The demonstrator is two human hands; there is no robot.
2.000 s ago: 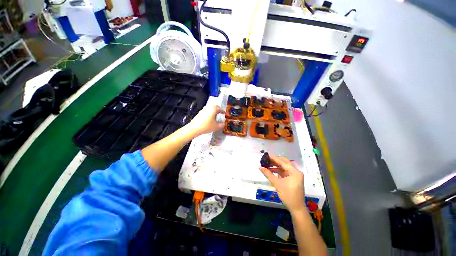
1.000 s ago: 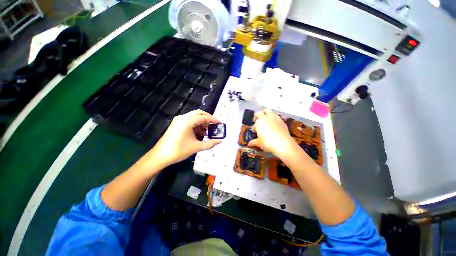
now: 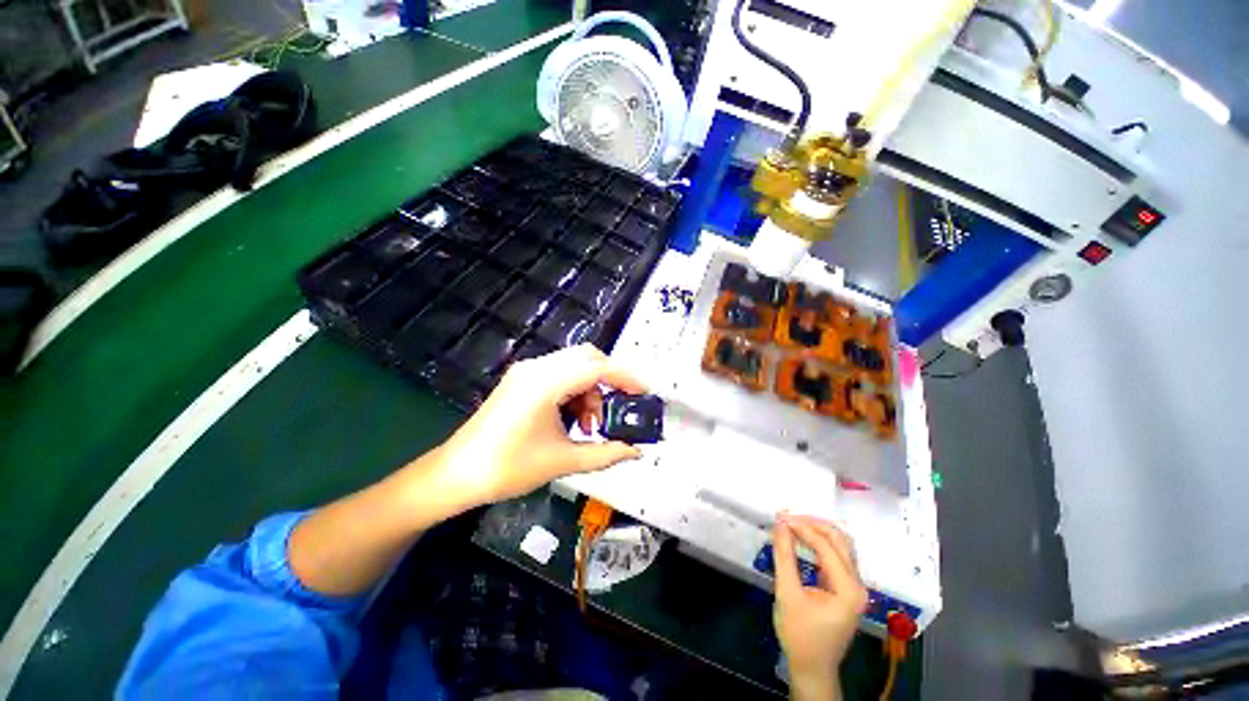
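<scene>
My left hand (image 3: 527, 427) holds a small black housing (image 3: 633, 416) between fingertips and thumb, above the left front of the white machine base (image 3: 747, 482). My right hand (image 3: 818, 582) is over the base's front edge by the blue button strip, fingers bent and apart, with no part visible in it. Orange fixture nests (image 3: 805, 332) with black parts seated in them stand in rows on a silver-grey plate (image 3: 856, 445). The brass-yellow dispensing head (image 3: 812, 185) is above the back of the nests.
Stacked black blister trays (image 3: 493, 260) lie left of the machine, with a white fan (image 3: 610, 117) behind them. Blue uprights (image 3: 970, 285) flank the nests. A red knob (image 3: 900, 626) and orange cables (image 3: 589, 548) are at the front corners. Black straps (image 3: 206, 144) lie at the far left.
My right hand has left the nests and moved to the base's front edge. The plate with the nests has slid back under the dispensing head. My left hand still holds the black housing.
</scene>
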